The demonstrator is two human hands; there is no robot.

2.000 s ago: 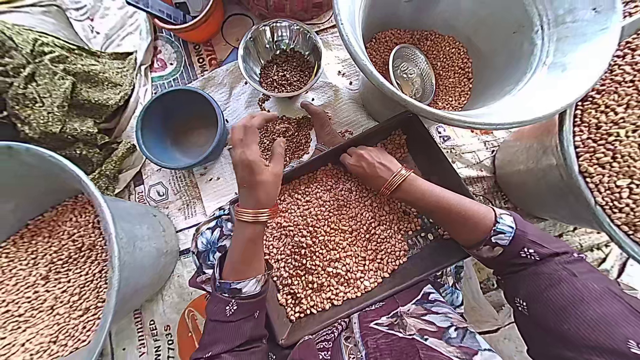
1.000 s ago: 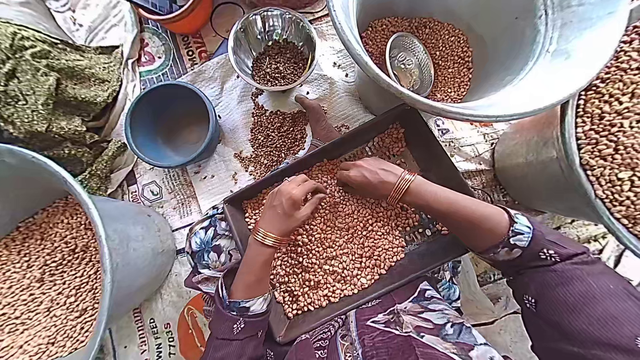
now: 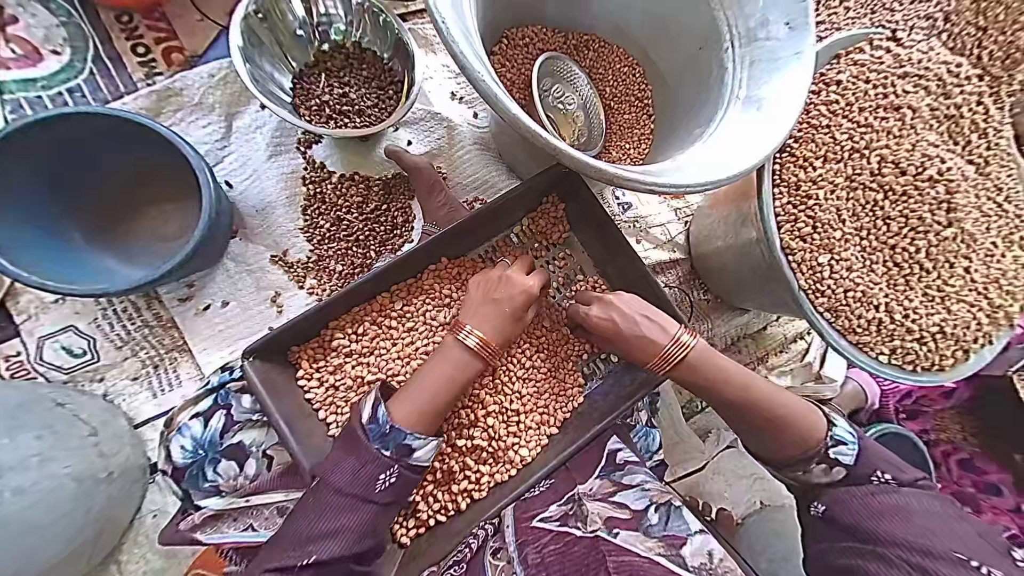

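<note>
A dark rectangular metal tray with a perforated bottom (image 3: 292,418) rests tilted across my lap, largely covered by light brown nuts or beans (image 3: 512,416). Near its middle, my left hand (image 3: 502,300) touches the nuts with curled fingers. Just to its right, my right hand (image 3: 620,322) has its fingertips down among them, close to a patch of bare perforated metal. Whether either hand pinches a nut cannot be told. Both wrists carry copper-coloured bangles. My bare foot (image 3: 432,192) shows beyond the tray's far edge, beside a heap of darker pieces (image 3: 360,224) on a white sack.
A steel bowl (image 3: 404,96) of dark pieces stands beyond the heap, with a blue tub (image 3: 212,216) to its left. A large metal pot (image 3: 592,172) holds nuts and a perforated scoop (image 3: 568,104). Another full pot (image 3: 728,248) stands right; a grey rounded vessel (image 3: 68,480) is lower left.
My left hand was above the tray's far edge two seconds ago, then came down onto the nuts, and is now further right, near my right hand. The view has shifted right.
</note>
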